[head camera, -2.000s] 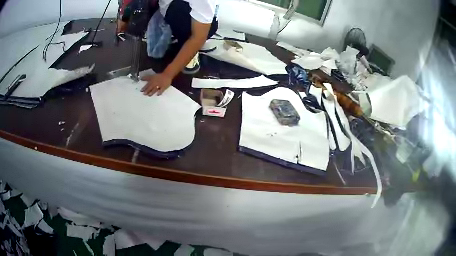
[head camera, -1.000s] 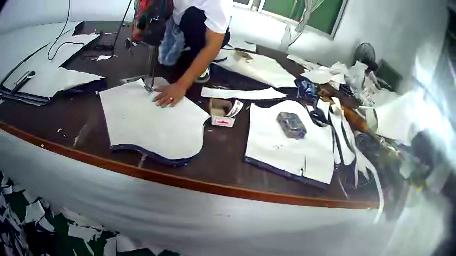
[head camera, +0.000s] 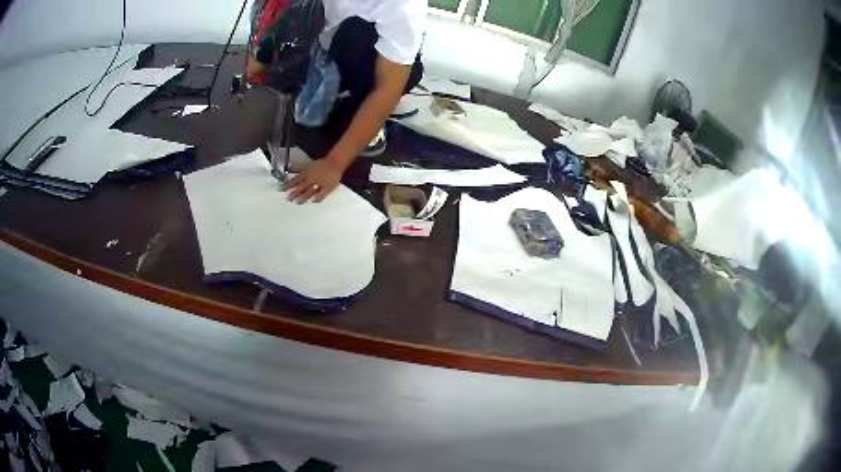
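Neither of my hands is in view. A white-topped cut panel stack (head camera: 281, 230) with a dark fabric edge lies in front of me. Another person's hand rests on its top edge, beside the blade of an upright red-and-black cutting machine (head camera: 282, 134). A second white-topped panel stack (head camera: 526, 286) lies to the right. A dark, shiny fabric weight (head camera: 537, 231) sits on it. A small open carton (head camera: 410, 226) with red marking stands between the two stacks.
The person squats on the dark-brown table (head camera: 129, 249). A large white-topped lay (head camera: 65, 138) is at the left. Long curved strips (head camera: 629, 249) and paper clutter (head camera: 728, 207) lie at the right. A narrow white strip (head camera: 443, 174) lies behind the carton. Paper scraps litter the floor.
My view has shifted, so the table sits lower and further right than two seconds ago. The cutting machine has moved slightly further into the top edge of the near stack, close to the person's hand.
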